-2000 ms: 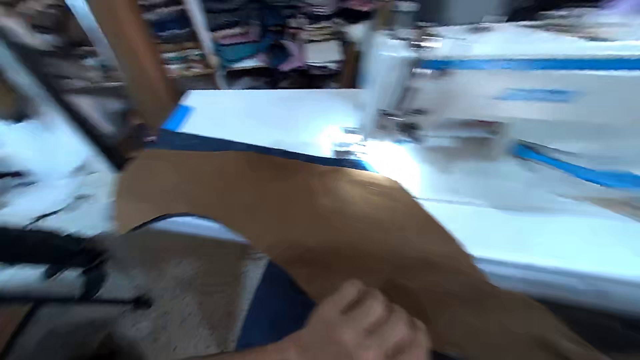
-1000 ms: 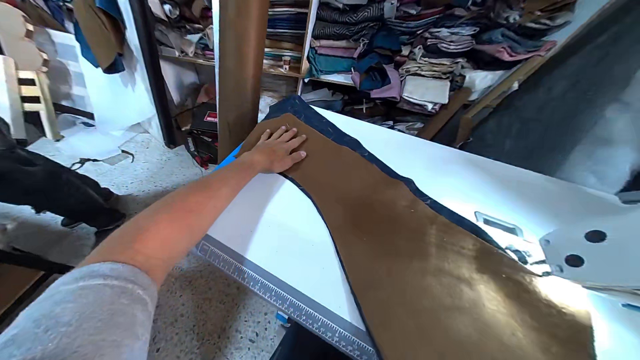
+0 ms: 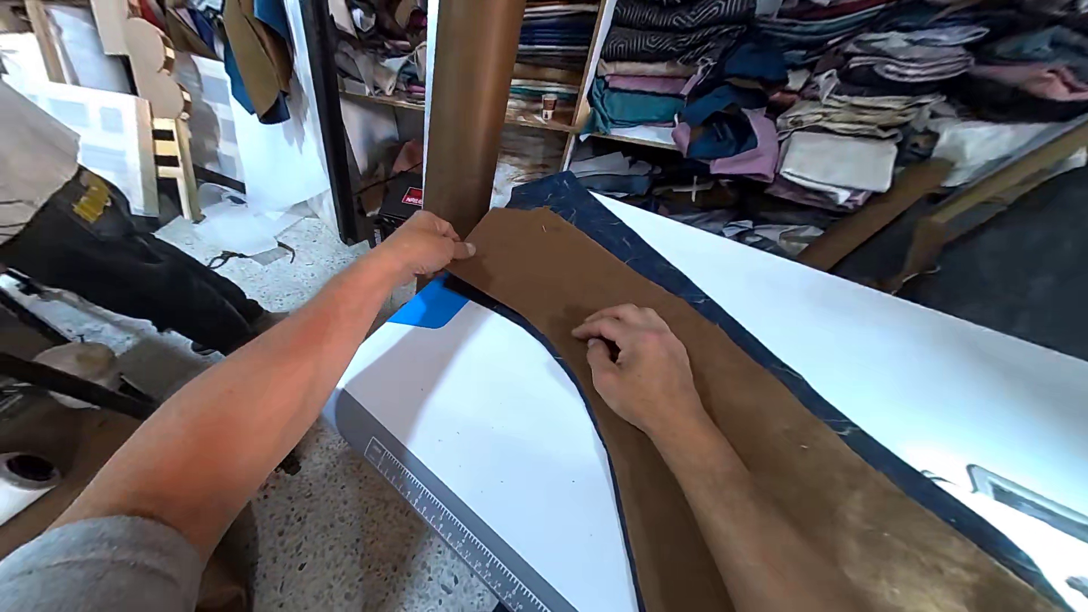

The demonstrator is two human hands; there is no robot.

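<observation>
A long brown fabric piece [image 3: 748, 399] with a curved edge lies over a dark blue fabric piece [image 3: 612, 225] on a white sewing table [image 3: 510, 433]. The blue layer shows along the far edge and as a thin line at the inner curve. At the far left end, my left hand [image 3: 429, 244] pinches the brown piece's edge between thumb and fingers. My right hand [image 3: 637, 361] rests on the brown piece near the curve, its fingers bent and holding nothing that shows.
Blue tape [image 3: 429, 303] covers the table's left corner, and a printed ruler scale [image 3: 459, 535] runs along the near edge. A brown post [image 3: 472, 110] rises just past that corner. Shelves of folded fabrics [image 3: 837, 161] stand behind. A person [image 3: 110, 238] is at the left.
My left hand lay flat on the brown piece one second ago; it now pinches the edge at the corner. My right hand has come into view on the fabric. The view has swung since two seconds ago.
</observation>
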